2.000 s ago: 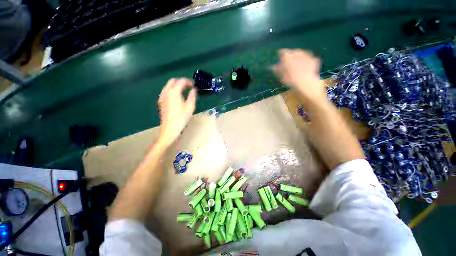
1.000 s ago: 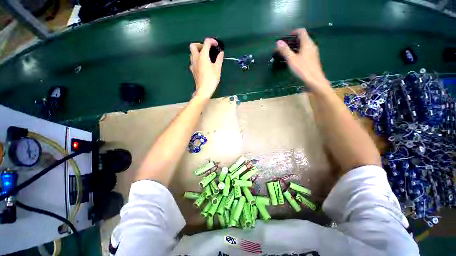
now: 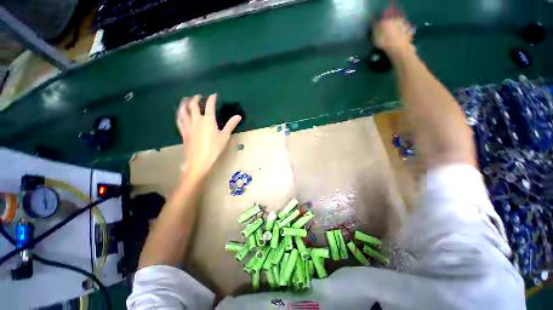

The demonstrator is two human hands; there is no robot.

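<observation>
My left hand (image 3: 203, 130) is over the near edge of the green belt, fingers spread. A black round housing (image 3: 230, 114) lies between its fingers and thumb, not visibly gripped. My right hand (image 3: 393, 33) is blurred at the far side of the belt. Something reddish shows at its fingertips; its grip is unclear. Another black housing (image 3: 379, 60) is just below it. A small blue-and-white board (image 3: 350, 65) with a pale lead lies on the belt left of that housing. Green battery cells (image 3: 282, 248) are piled near my body. A blue ring-shaped board (image 3: 239, 182) lies on the cardboard.
The white box (image 3: 54, 212) with gauge and red-lit switch stands at left, black parts (image 3: 142, 212) beside it. A tangled blue-and-silver heap (image 3: 515, 151) is at right. More housings (image 3: 104, 128) are on the belt. Small blue boards (image 3: 402, 146) lie near my right forearm.
My left hand has moved left and nearer, off the housing it was holding, and its fingers have spread. My right hand has moved right and farther away.
</observation>
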